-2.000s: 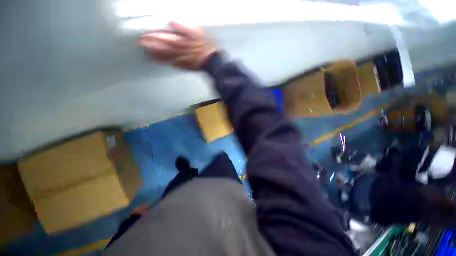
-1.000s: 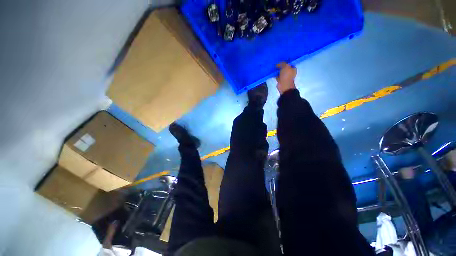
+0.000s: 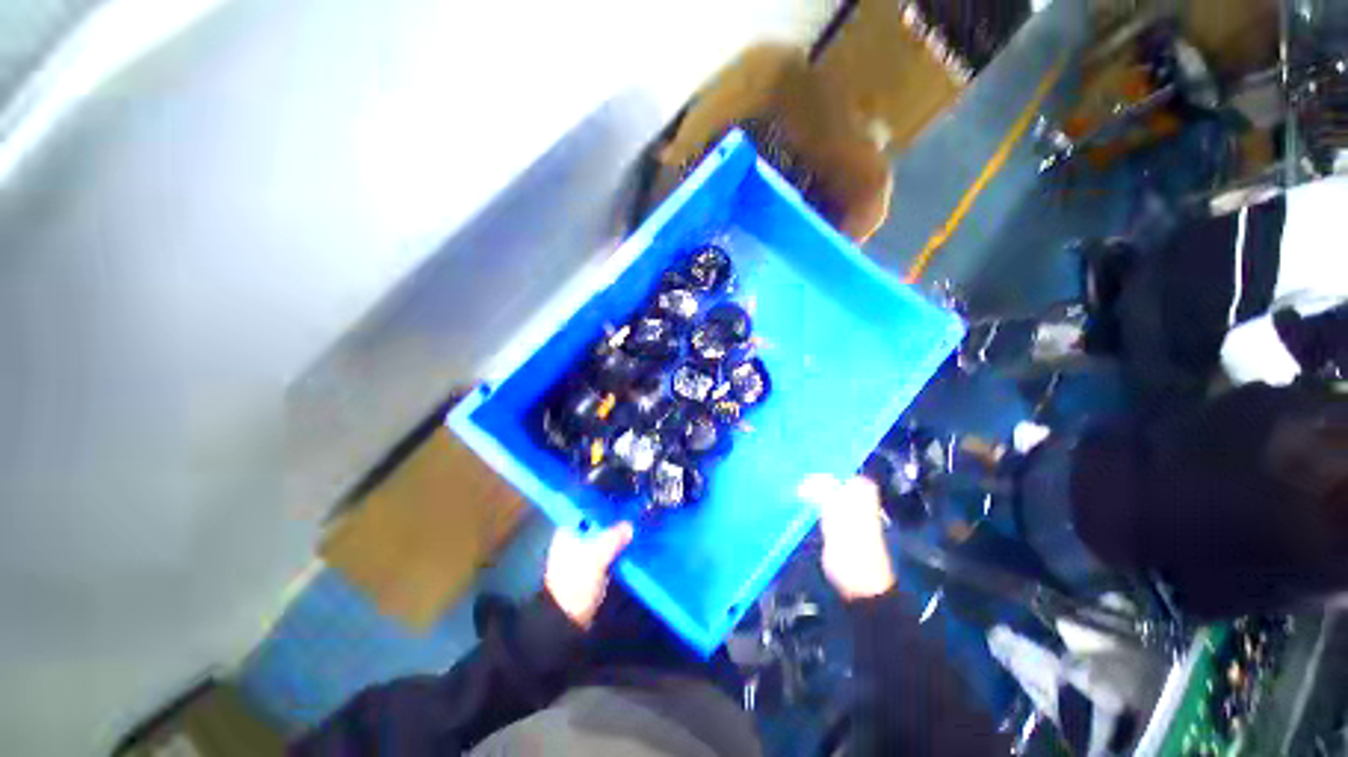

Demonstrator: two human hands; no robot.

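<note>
A blue plastic crate (image 3: 791, 525) is held up in front of me, tilted in view. Several round black housings (image 3: 651, 362), some with bright metallic faces, lie heaped in its left part. My left hand (image 3: 583, 569) grips the crate's near left edge. My right hand (image 3: 853, 535) grips its near right edge, with the fingertips over the rim. The undersides of both hands are hidden or blurred.
Cardboard boxes (image 3: 421, 525) stand on the blue floor at the left and beyond the crate. A pale wall or panel (image 3: 222, 296) fills the left. At the right are a person in dark clothing (image 3: 1212, 496), stools and a green-matted bench edge (image 3: 1200, 692).
The blue crate has come up off the floor and now hangs before me. One hand was on its edge; now both hold it. The view has turned toward the pale wall and people.
</note>
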